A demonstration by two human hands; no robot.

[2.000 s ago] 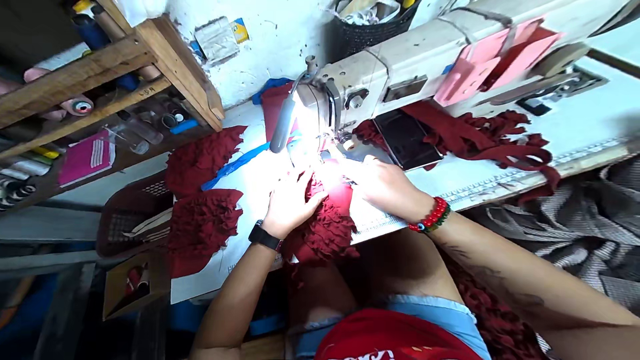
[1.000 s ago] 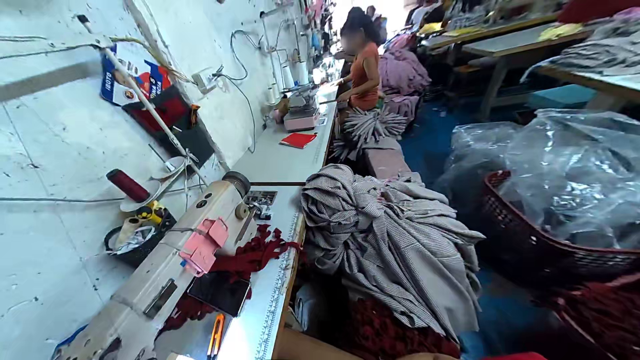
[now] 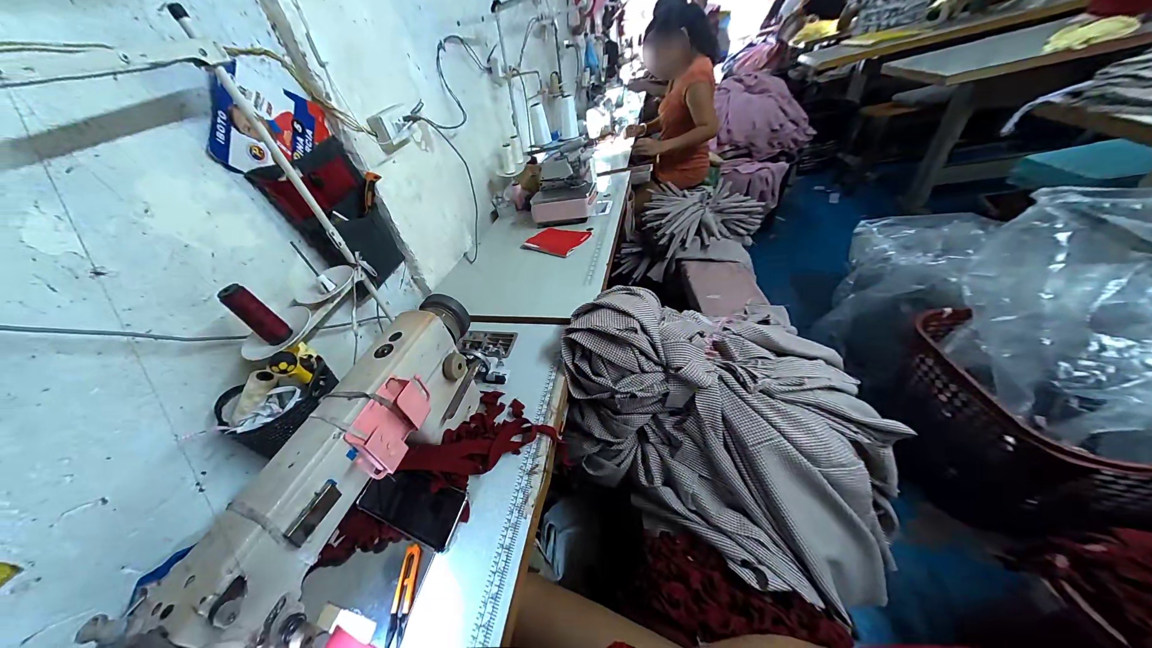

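Neither of my hands shows in the head view; only bare skin, likely my legs, shows at the bottom edge. The sewing machine (image 3: 297, 468) runs diagonally across the lower left, with a pink plastic holder (image 3: 389, 427) strapped to its arm. Beneath it, a dark smartphone (image 3: 416, 509) lies partly over dark red ruffled fabric (image 3: 477, 443). Orange-handled thread snips or a cutter (image 3: 405, 580) rest on the table beside the phone. A dark red thread cone (image 3: 256, 314) sits on the thread stand.
A heap of grey checked fabric (image 3: 711, 432) lies against the table's right edge. Further right stands a dark red plastic basket (image 3: 981, 441) with clear plastic bags (image 3: 1062, 306). A person in an orange top (image 3: 688, 117) works at the far table, beyond a red booklet (image 3: 557, 241).
The view has swung far to the right, away from the needle area. Two seconds ago both my hands were on dark red fabric at the needle; now neither is visible.
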